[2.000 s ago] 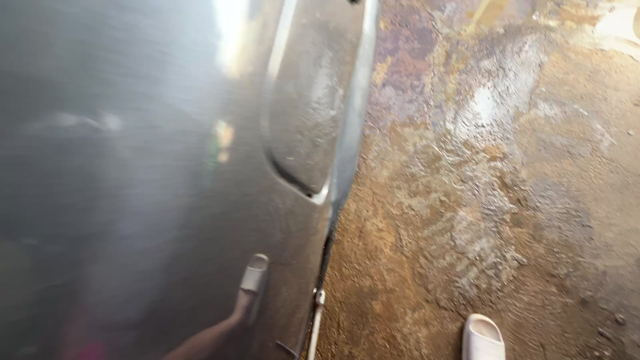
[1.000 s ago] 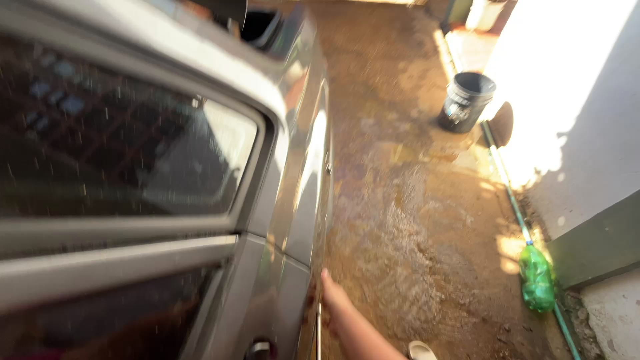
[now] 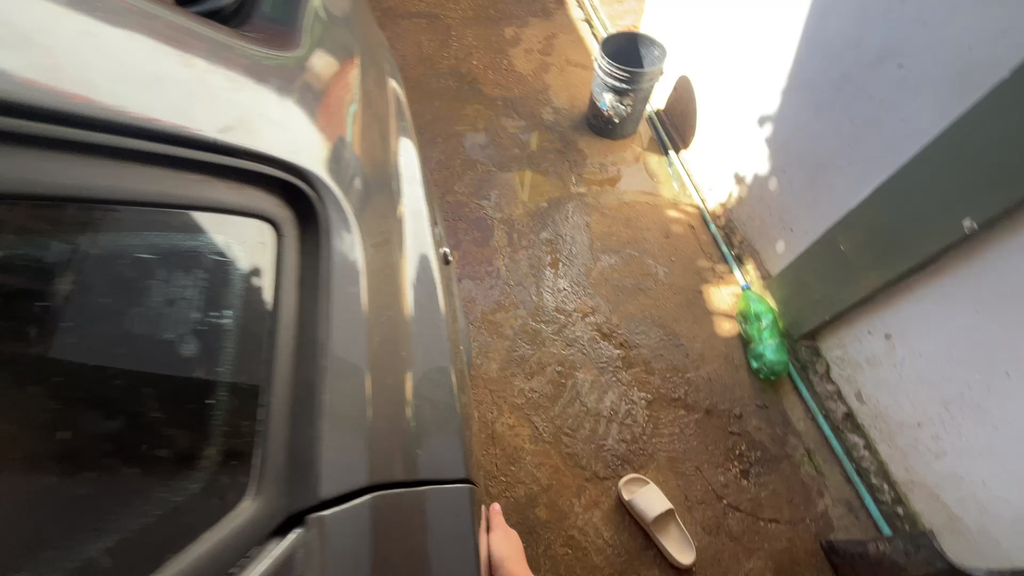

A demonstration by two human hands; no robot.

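Observation:
Low in the head view, my right hand (image 3: pixel 506 544) is partly visible against the outer side of a dark grey car (image 3: pixel 400 520). One fingertip points up, and the lower part of the hand runs out of the frame. Whether it holds anything cannot be told. A thin skin-coloured strip, perhaps its reflection, shows along the body panel beside it. Above the hand is a panel seam, with a dark side window (image 3: pixel 144 344) farther left. My left hand is out of view.
A beige slide sandal (image 3: pixel 658 520) rests on wet, rough ground (image 3: pixel 576 336). Beyond stands a black bucket (image 3: pixel 626 84). Along the white and green wall (image 3: pixel 896 208) lies a long pole (image 3: pixel 840 448) with a green plastic bottle (image 3: pixel 764 334) at it. A dark broom-like head is at lower right.
The view has swung up from the car's lower side, bringing the bucket and wall into sight. My right hand and forearm showed more fully a second ago and now sit lower in the frame.

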